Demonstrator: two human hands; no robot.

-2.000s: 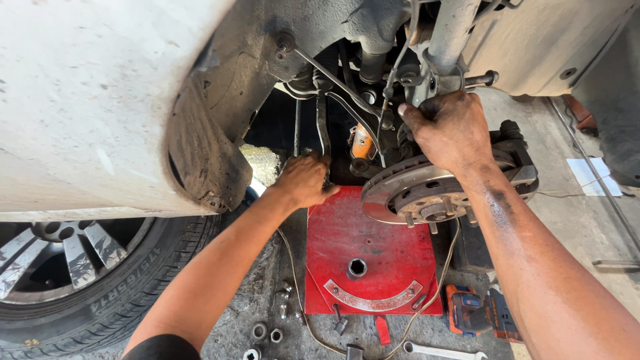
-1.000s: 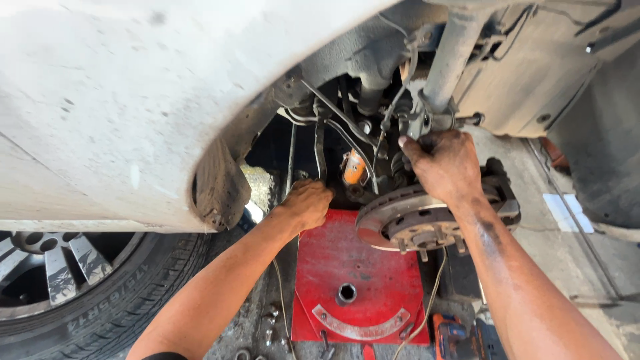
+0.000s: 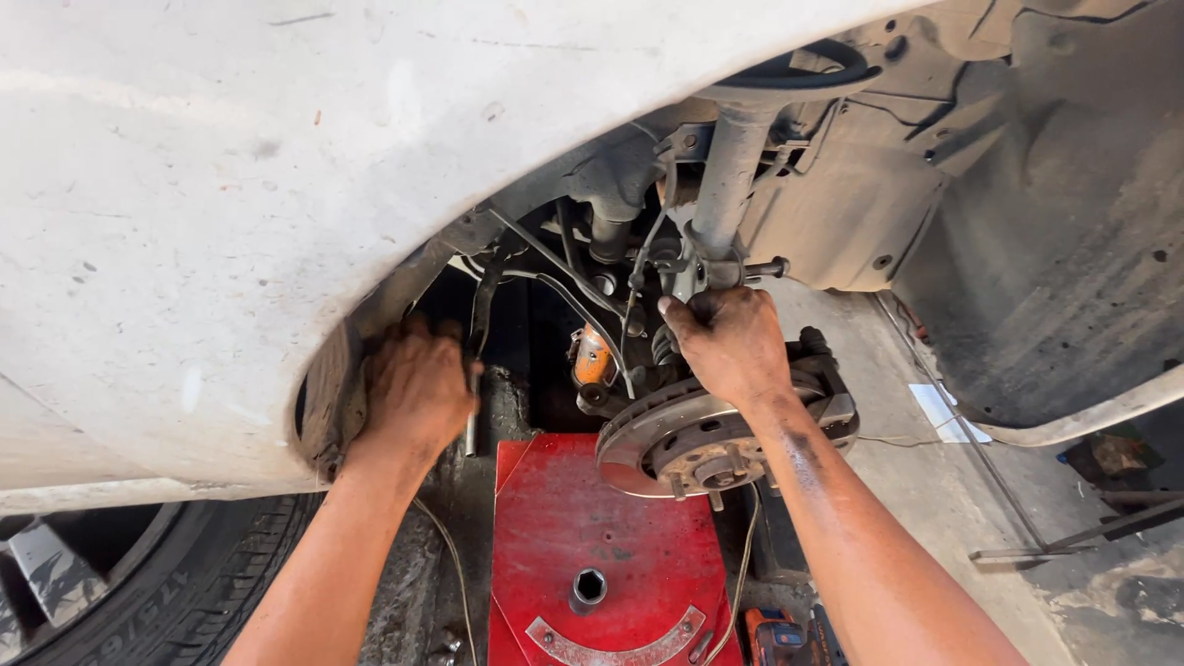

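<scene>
My left hand (image 3: 416,398) reaches under the wheel-arch edge, with its fingertips hidden in shadow. Beside its fingers hangs a dark metal bar (image 3: 483,310), and a bright metal rod end (image 3: 472,435) shows below; whether the hand grips either cannot be told. My right hand (image 3: 731,347) is curled around the top of the steering knuckle, just under the grey strut (image 3: 731,190) and a protruding bolt (image 3: 768,269). Below it sits the brake disc (image 3: 647,449) with its hub and wheel studs. An orange cylindrical part (image 3: 592,356) stands between the hands, further in.
A red metal plate (image 3: 555,518) lies below the disc, bearing a socket (image 3: 589,586). A tyre (image 3: 213,573) is at lower left under the white body panel (image 3: 231,231). An orange and black power tool (image 3: 775,638), a cable (image 3: 453,546) and a metal frame (image 3: 980,481) are near the floor.
My left hand has moved from the lower end of the dark bar, up and left towards the wheel-arch edge. My right hand stays at the knuckle. The view has shifted.
</scene>
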